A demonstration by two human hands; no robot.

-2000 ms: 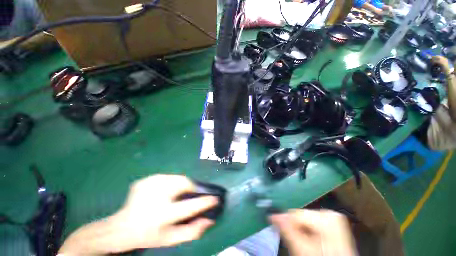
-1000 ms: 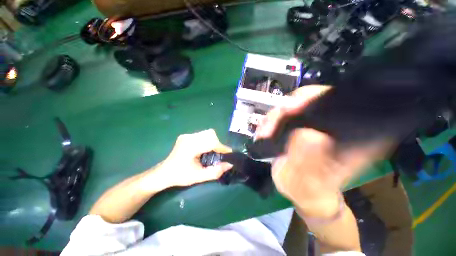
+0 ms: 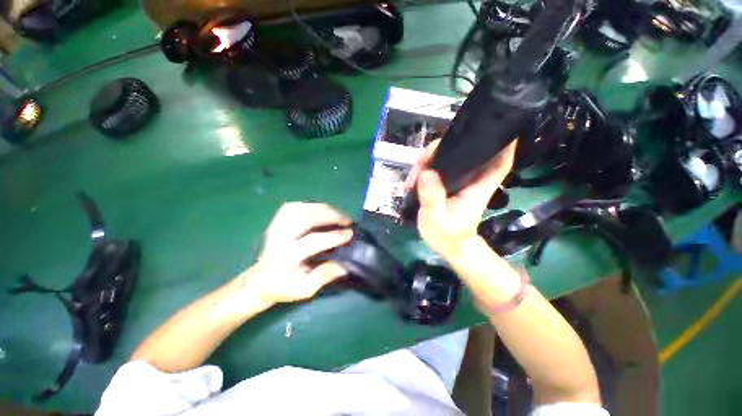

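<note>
My left hand (image 3: 303,256) grips a black clip base (image 3: 366,264) low over the bench, at the centre of the head view. A round black part (image 3: 431,294) is at its right end; whether they are joined I cannot tell. My right hand (image 3: 460,203) is wrapped around the black electric screwdriver (image 3: 476,130), which tilts with its lower end down and left. The driver tip is by the front of the white and blue screw feeder (image 3: 389,158). The tip and any screw on it are too small to make out.
Ribbed fan heads (image 3: 319,107) lie at the back left. A black clip part with strap-like arms (image 3: 106,301) lies at the far left. Many black fans (image 3: 582,138) crowd the right. An open carton (image 3: 639,325) is at the bench edge, near a blue stool (image 3: 701,258).
The screwdriver, large and blurred across the right a second ago, is now more upright and nearer the feeder. The part in my left hand has turned, showing its round end.
</note>
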